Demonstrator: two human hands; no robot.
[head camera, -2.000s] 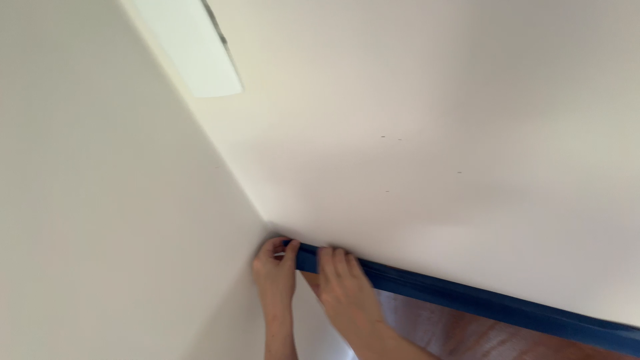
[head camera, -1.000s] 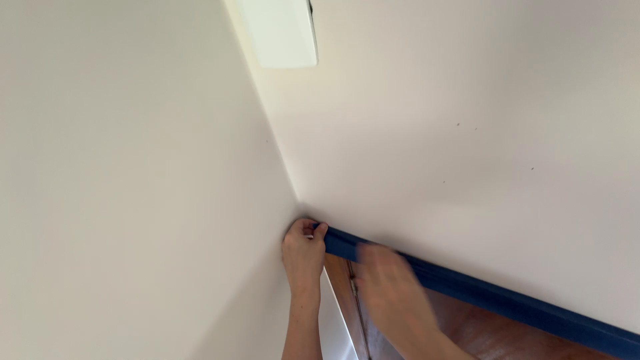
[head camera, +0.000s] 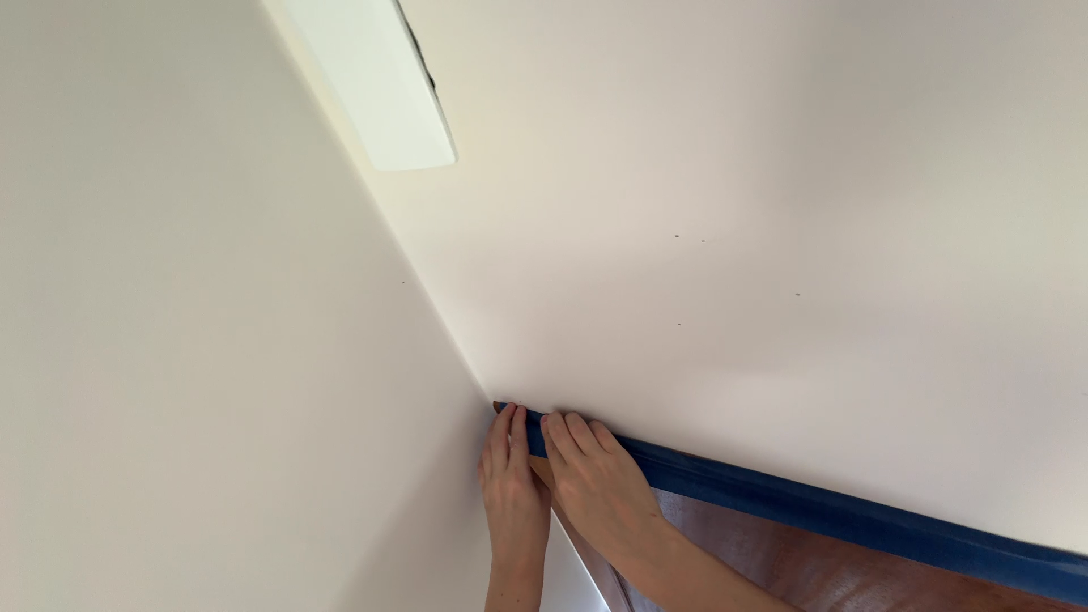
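Note:
A wide strip of blue tape (head camera: 816, 501) runs along the top edge of a wooden frame, just under the white ceiling, from the wall corner to the right edge of the view. My left hand (head camera: 512, 476) presses its fingertips on the tape's end by the corner, where a little brown wood (head camera: 496, 406) shows beyond the blue. Close beside it, my right hand (head camera: 595, 472) lies on the tape with fingers bent over its upper edge. The undersides of both hands are hidden.
A white rectangular fixture (head camera: 382, 93) is on the ceiling at upper left. The plain wall (head camera: 170, 340) rises on the left. Below the tape is a reddish-brown wooden panel (head camera: 765, 544) with a glossy surface. Several small dark specks mark the ceiling.
My left hand's pinch at the tape's end has given way to extended fingers resting on it. My right hand has moved left along the tape, closer to my left hand. The view has shifted.

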